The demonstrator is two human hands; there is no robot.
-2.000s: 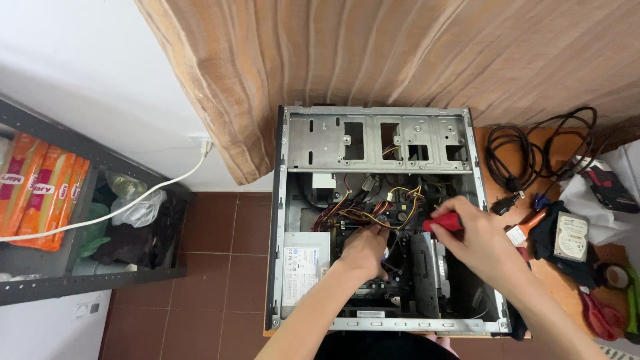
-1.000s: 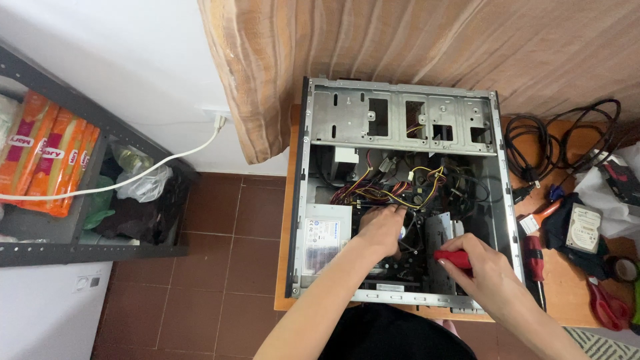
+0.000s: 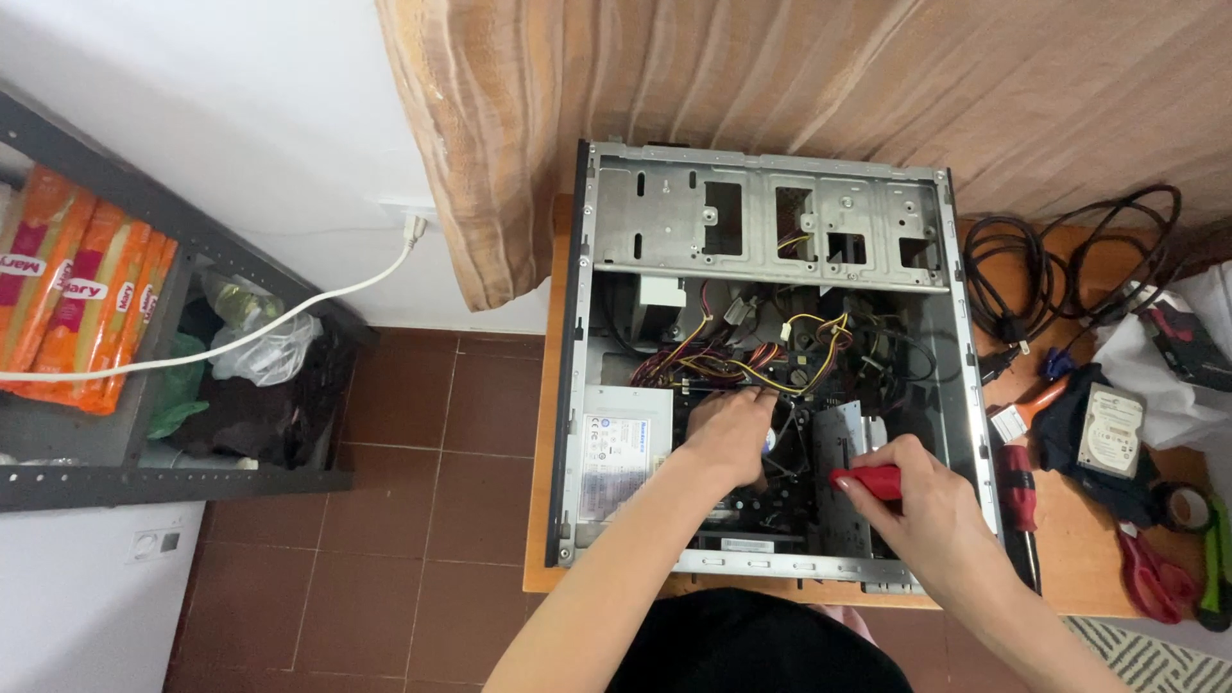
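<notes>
An uncovered desktop computer case [image 3: 770, 164] lies on its side on a wooden table. My left hand [image 3: 731, 433] reaches down inside it, beside the power supply [image 3: 626, 457] and near the CPU fan; its fingertips are partly hidden, so whether it grips anything does not show. In my right hand [image 3: 914, 491] is a red-handled tool [image 3: 874, 481], held over the metal drive bracket [image 3: 839, 462] at the case's right; the tool's working end cannot be made out. Yellow, red and black power cables [image 3: 741, 366] cross the motherboard above my left hand.
Right of the case lie a red screwdriver [image 3: 1020, 491], a brush [image 3: 1025, 409], a hard drive [image 3: 1112, 433], red scissors [image 3: 1155, 577], a tape roll [image 3: 1184, 507] and coiled black cables [image 3: 1011, 279]. A curtain [image 3: 722, 77] hangs behind; a metal shelf [image 3: 289, 476] stands left.
My right hand with the red tool has moved down from near the bracket's upper end to beside its middle. My left hand stays inside the case. The view has shifted somewhat.
</notes>
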